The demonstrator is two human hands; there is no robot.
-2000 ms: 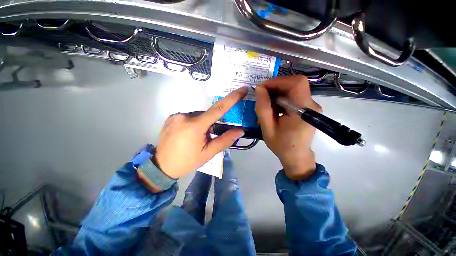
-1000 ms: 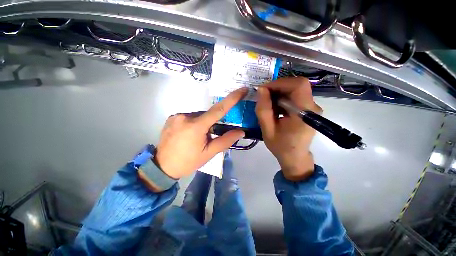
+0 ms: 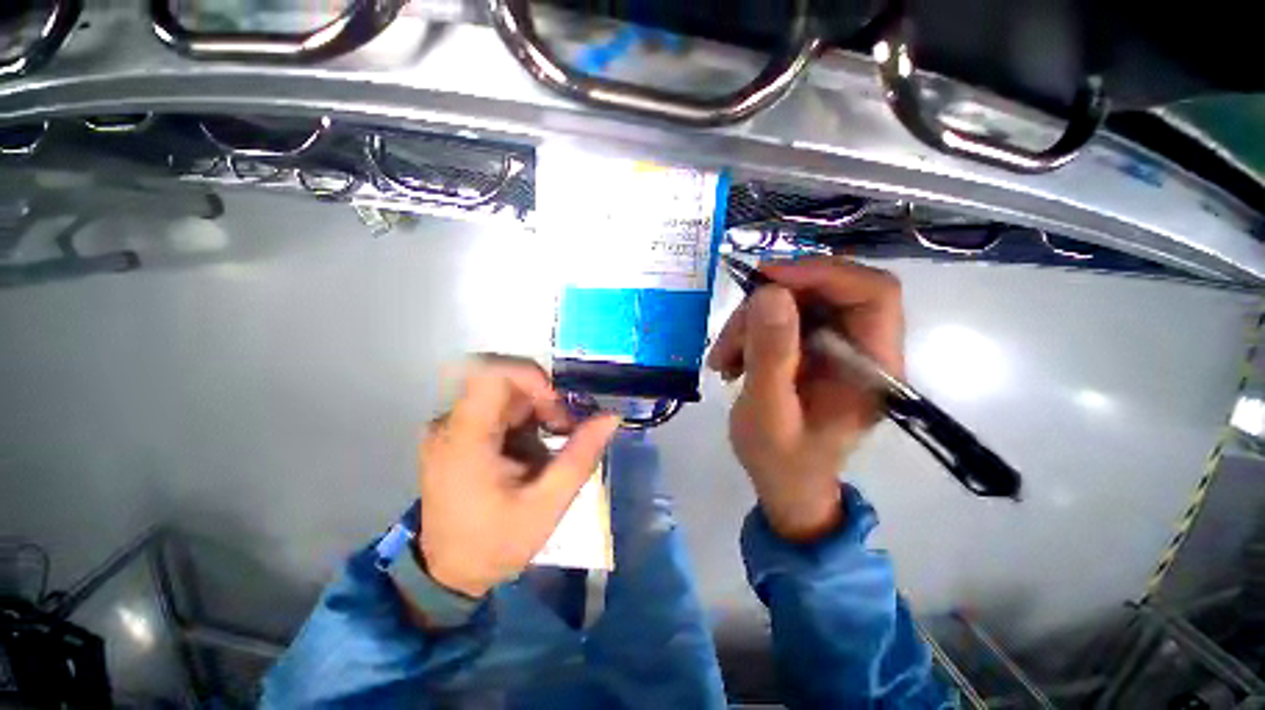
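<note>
A blue-cased module sticks out of the rack toward me, its black end and metal handle facing me. A white record card with printed lines lies on its top. My right hand holds a black pen beside the module's right edge, its tip off the card. My left hand is near the handle's left side, slightly blurred, fingers curled and off the card. Whether it touches the handle I cannot tell. Another white paper shows below it.
The metal rack rail curves across the top, with dark units and shiny handles above and below it. Pale floor lies beneath, with yellow-black tape at the right. Metal frames stand at the lower corners, a black crate at lower left.
My left hand has come off the card and moved down and left to the handle. My right hand has moved slightly down with the pen, away from the card. The view has shifted a little.
</note>
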